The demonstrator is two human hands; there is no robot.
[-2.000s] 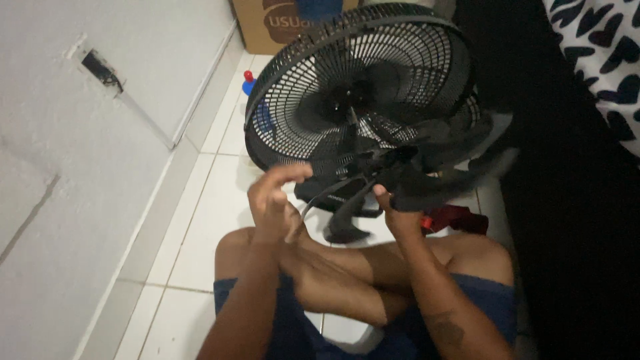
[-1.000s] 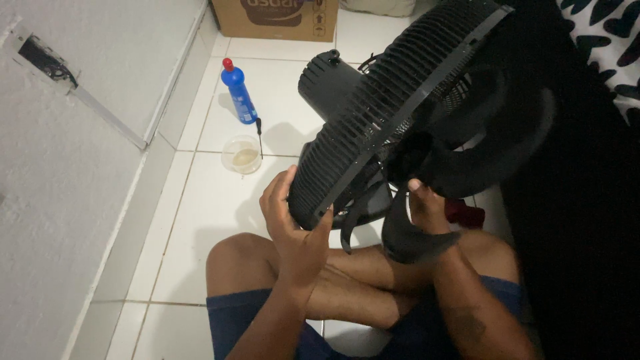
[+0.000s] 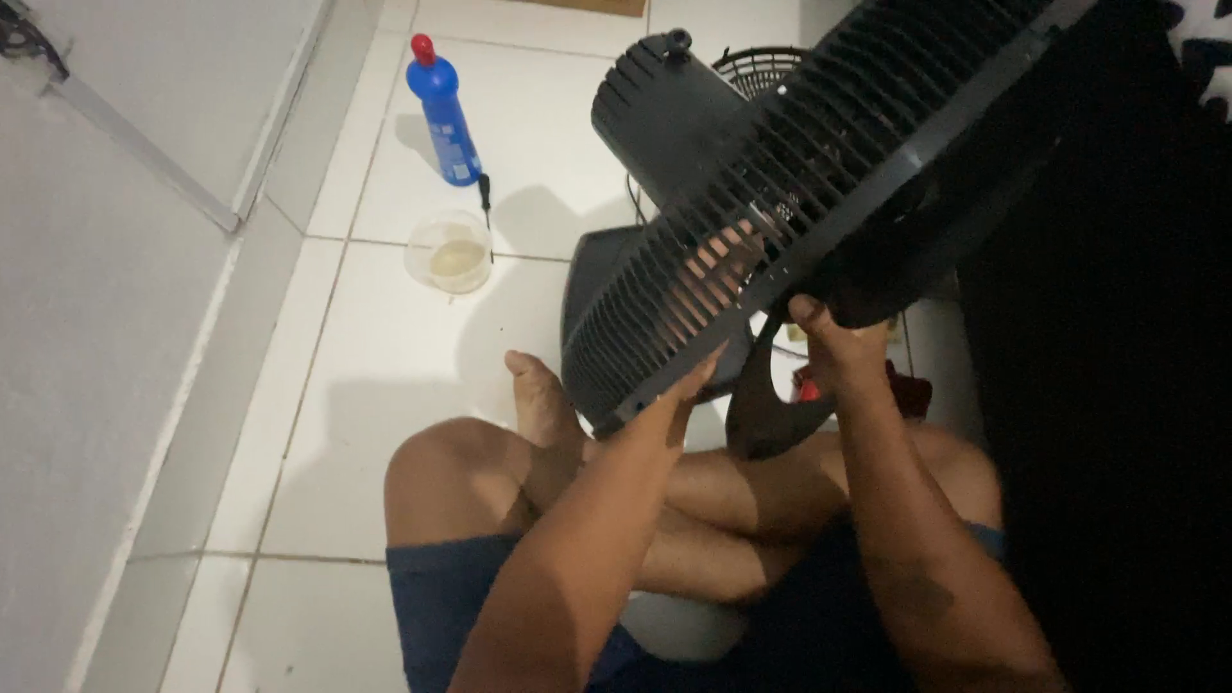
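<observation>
A black fan's rear grille (image 3: pixel 664 289) stands tilted on edge before me, with its motor housing (image 3: pixel 664 120) behind it. My left hand (image 3: pixel 710 279) is inside the grille, its fingers seen through the bars near the hub; whether they grip anything is hidden. My right hand (image 3: pixel 842 337) holds the black fan blade assembly (image 3: pixel 770 414) by its lower part, thumb on top, at the open side of the grille. Part of the blades is lost in the dark. The fan's base (image 3: pixel 597 260) rests on the floor behind the grille.
On the tiled floor at left are a blue bottle (image 3: pixel 448 130) with a red cap, a screwdriver (image 3: pixel 485 192) and a clear plastic tub (image 3: pixel 452 255) with cloudy liquid. Another black grille (image 3: pixel 760 65) lies behind the fan. A red object (image 3: pixel 910 393) is beside my right wrist.
The fan has turned from facing me to standing side-on. My left hand was at the grille's rim a second ago and is now inside it. My right hand keeps its hold on the blades.
</observation>
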